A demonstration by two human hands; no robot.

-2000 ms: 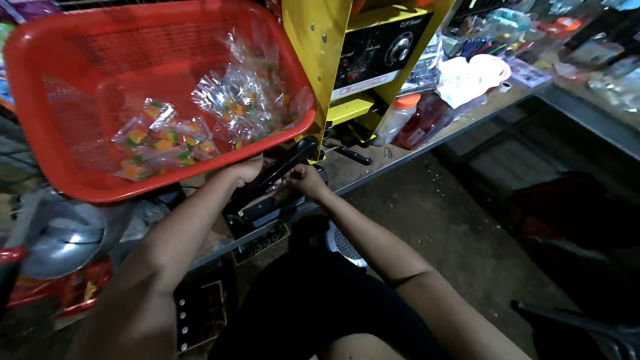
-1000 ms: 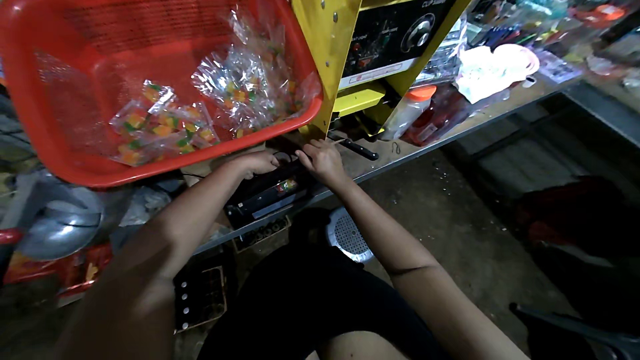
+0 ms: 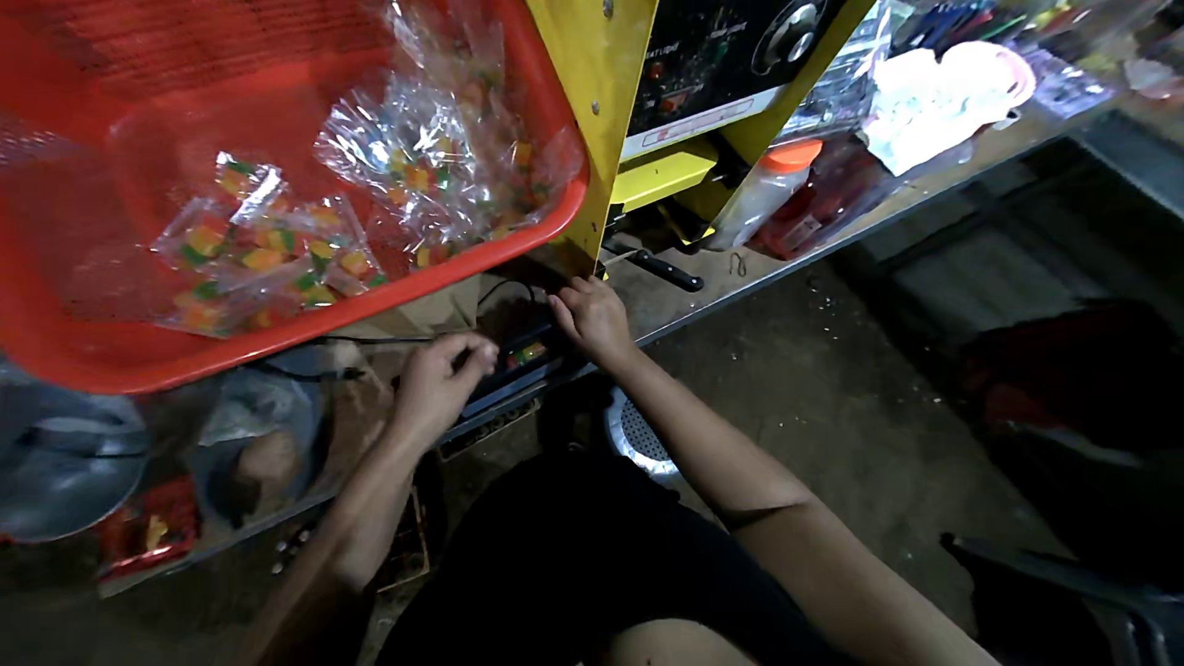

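My left hand point(image 3: 444, 375) is at the left end of a dark sealer-like device point(image 3: 509, 384) on the bench edge, its fingers curled; whether it holds anything is unclear. At the device's right end is my right hand point(image 3: 594, 319), thumb and fingers bent, close to the yellow metal frame. Between the hands a small packet of orange and green pieces point(image 3: 527, 355) lies on the device. A red plastic basket point(image 3: 444, 294) above my left hand holds several clear packets of such pieces point(image 3: 268, 245) and a bunch of shiny clear wrappers point(image 3: 407, 139).
The yellow machine point(image 3: 592, 120) with a control panel and dial stands behind my right hand. A black-handled knife point(image 3: 668, 272) lies beside it, near an orange-lidded jar point(image 3: 763, 194). Metal bowls point(image 3: 69, 453) are at the left. Below the bench are a perforated round metal thing point(image 3: 643, 435) and crates.
My left hand has drawn back left from the device's middle, and my right hand sits at its right end. Two seconds ago a long black arm stood raised between the hands; it is no longer seen raised.
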